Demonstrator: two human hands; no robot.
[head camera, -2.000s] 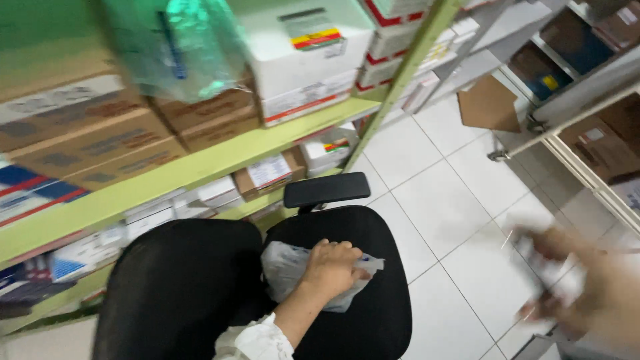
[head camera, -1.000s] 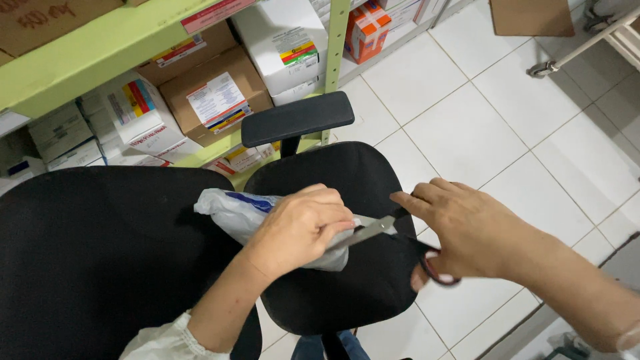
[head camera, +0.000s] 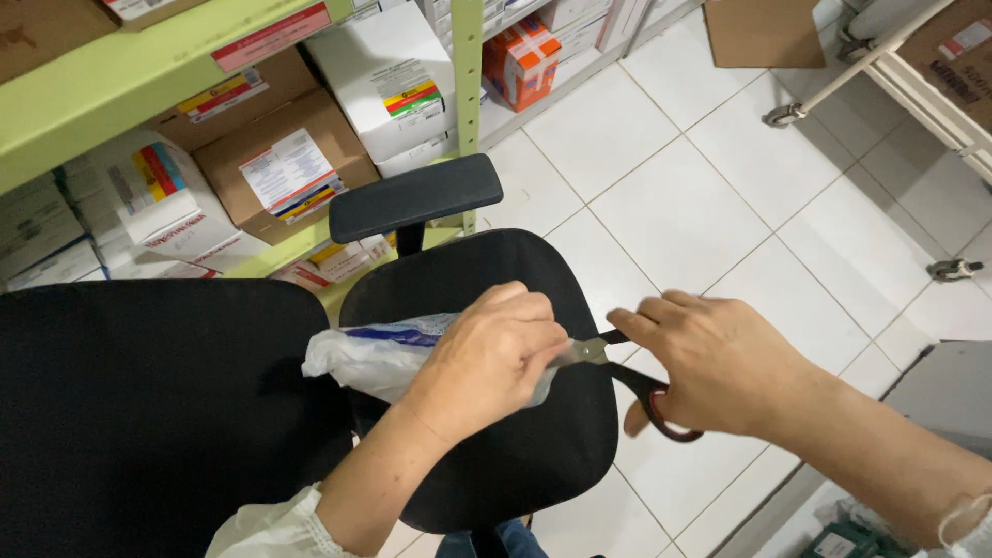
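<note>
My left hand grips a white plastic bag with a blue mark, over the black seat of an office chair. My right hand holds a pair of scissors with black handles and a red inner ring. The scissor blades point left and meet the bag's edge beside my left fingertips; the blade tips are partly hidden there. What the bag contains cannot be seen.
A black armrest stands beyond the seat, and the backrest is at left. Green metal shelving holds boxes, including a brown cardboard box. A wheeled cart and a cardboard sheet are on the tiled floor.
Two seconds ago my right hand was blurred, far to the right, away from the bag. It has come in beside my left hand, and the scissors are now at the bag.
</note>
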